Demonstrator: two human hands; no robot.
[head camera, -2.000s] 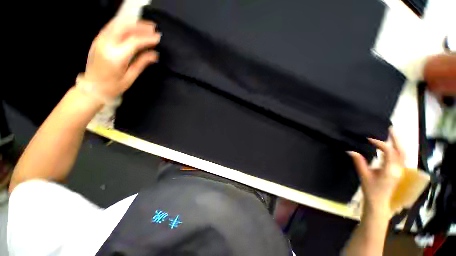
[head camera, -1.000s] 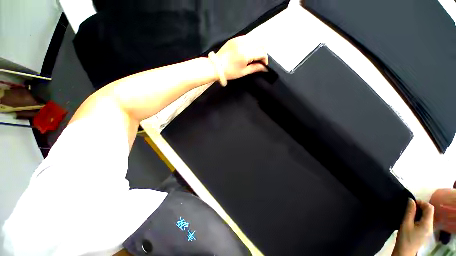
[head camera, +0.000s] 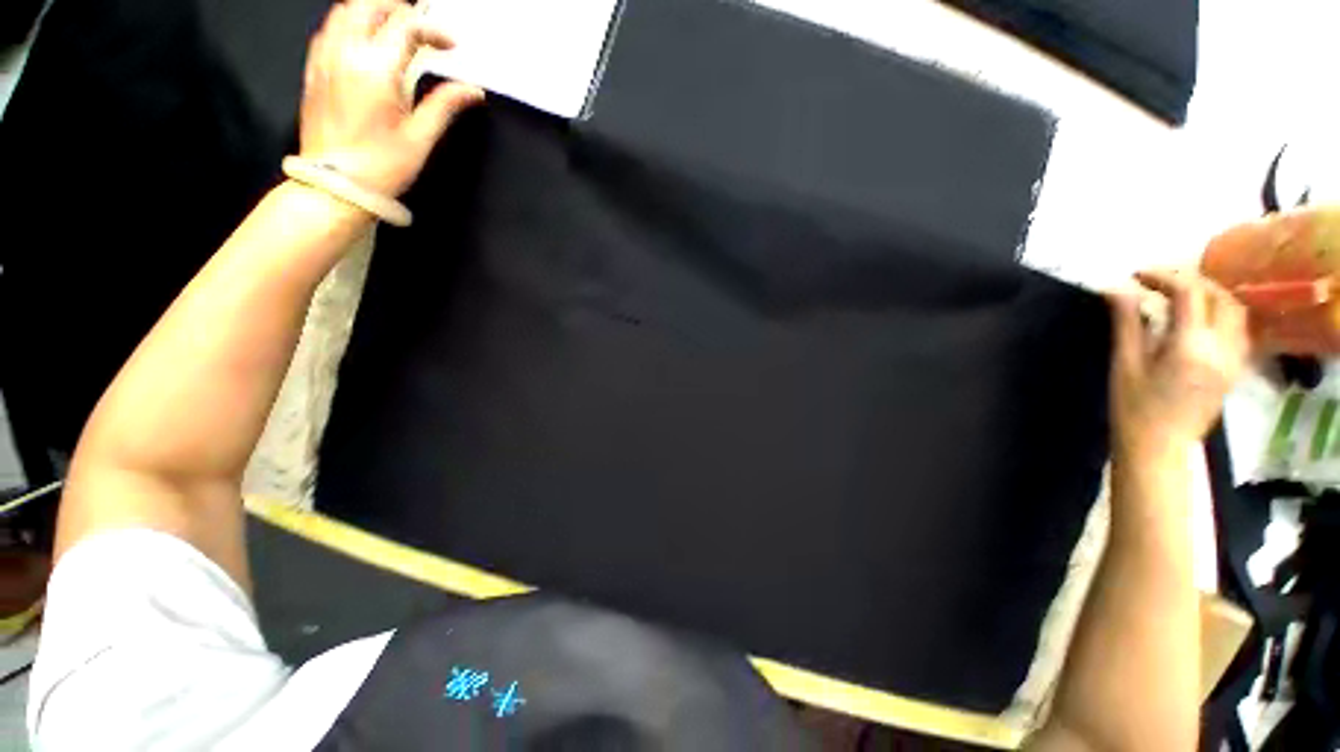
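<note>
A black lining piece lies over a stiffer, duller black bag panel, whose far part with cut-out corners shows beyond it. My left hand is at the lining's far left corner, thumb and fingers near its edge; whether it pinches the cloth is hard to tell. My right hand is at the lining's far right corner, fingers bent and slightly blurred, with the corner at the thumb and fingers. The lining's far edge is slightly raised and wrinkled in the middle.
The work board has a yellowed front edge. A reddish-brown glue pot stands at the right, beside a white and green packet. Black cloth is piled at the left. Stacked black panels lie at the far side.
The lining's far edge has been drawn away from me over the panel, so the lining covers more of it. Both hands have moved with its corners. The camera view has also turned.
</note>
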